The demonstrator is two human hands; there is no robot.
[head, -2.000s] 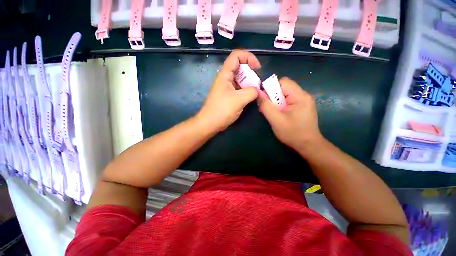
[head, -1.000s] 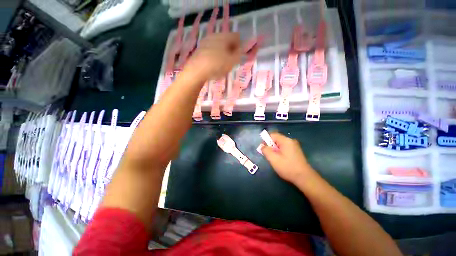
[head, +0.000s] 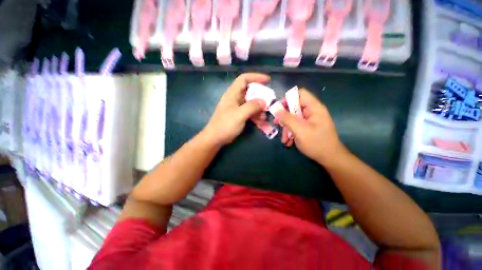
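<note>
My left hand (head: 230, 113) holds a small pink watch head (head: 259, 92) over the middle of the bench. A pink strap half with a buckle (head: 266, 128) hangs below it, beside my left fingers. My right hand (head: 313, 126) holds a pale pink strap piece (head: 292, 100) close to the head's right side. The fingers hide part of both pieces, and I cannot tell if the strap end touches the head. The picture is somewhat blurred.
A white watch tray (head: 400, 50) at the back holds a row of pink watches, buckles over its front edge. Lilac watches (head: 79, 121) lie on a white tray at left. A white parts box (head: 409, 153) at right holds blue, purple and pink straps. The dark green bench top (head: 364, 116) lies between.
My left hand has come back from over the pink watch row and has taken up the watch head with buckle strap from the bench. My right hand still holds its strap piece. The view has shifted.
</note>
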